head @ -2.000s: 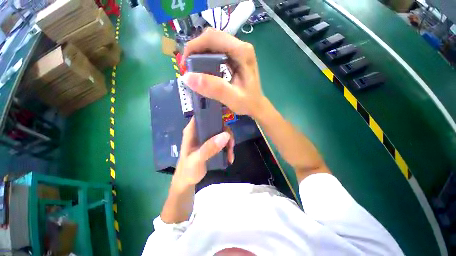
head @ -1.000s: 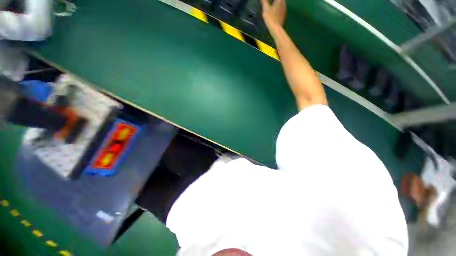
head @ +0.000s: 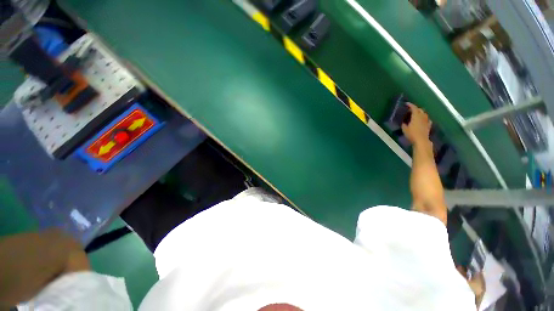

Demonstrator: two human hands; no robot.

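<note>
My right hand (head: pixel 417 124) is at the end of my outstretched arm over the green line surface, with its fingers around the edge of a dark plastic housing (head: pixel 398 112). Another dark oblong housing (head: pixel 37 64) stands tilted at the orange fixture (head: pixel 74 91) on the perforated plate (head: pixel 112 79). My left arm is large and blurred at the lower left, cut off by the frame's edge; I cannot make out the fingers.
A blue control box (head: pixel 118 136) with yellow arrows sits at the plate's front on the dark table (head: pixel 36 158). More housings (head: pixel 316 30) lie beside the yellow-black strip (head: pixel 326 80). A grey rail (head: pixel 504 197) crosses at right; another person's hand (head: pixel 477 287) shows below it.
Since one second ago, my right hand has moved from the housings at the top to a housing further right. My left arm has entered at the lower left. The view has shifted.
</note>
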